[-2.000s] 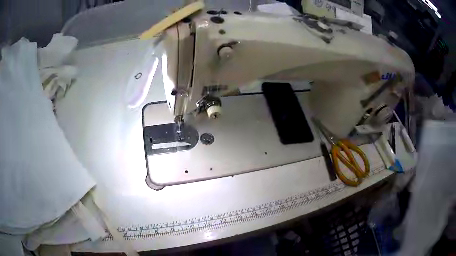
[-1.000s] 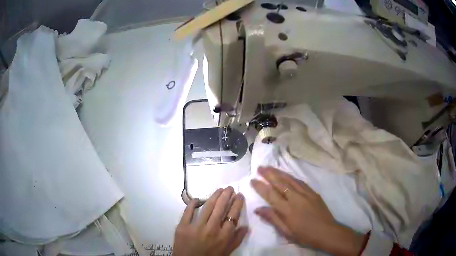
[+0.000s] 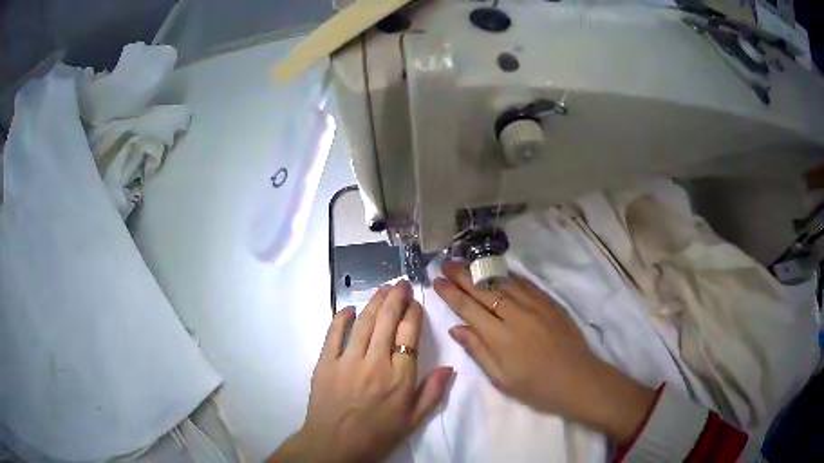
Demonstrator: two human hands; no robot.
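Observation:
White fabric lies under both hands, its edge at the needle. Cream cloth is bunched with it to the right, under the machine arm. The presser foot and needle are just ahead of my fingertips; whether the foot is down on the cloth is unclear. My left hand lies flat, palm down, left of the foot, fingers slightly spread, ring on one finger. My right hand lies flat on the white fabric, right of the foot, its fingertips partly behind the tension dial. Neither hand visibly pinches the cloth.
The off-white sewing machine head spans the top right. A large white garment piece lies at the left, with crumpled cream cloth behind it. A pale yellow strip rests on the machine's top left.
Both hands and the white and cream cloth came in over the machine bed, covering the phone and scissors. Since the second frame the hands and cloth edge have moved forward to the needle.

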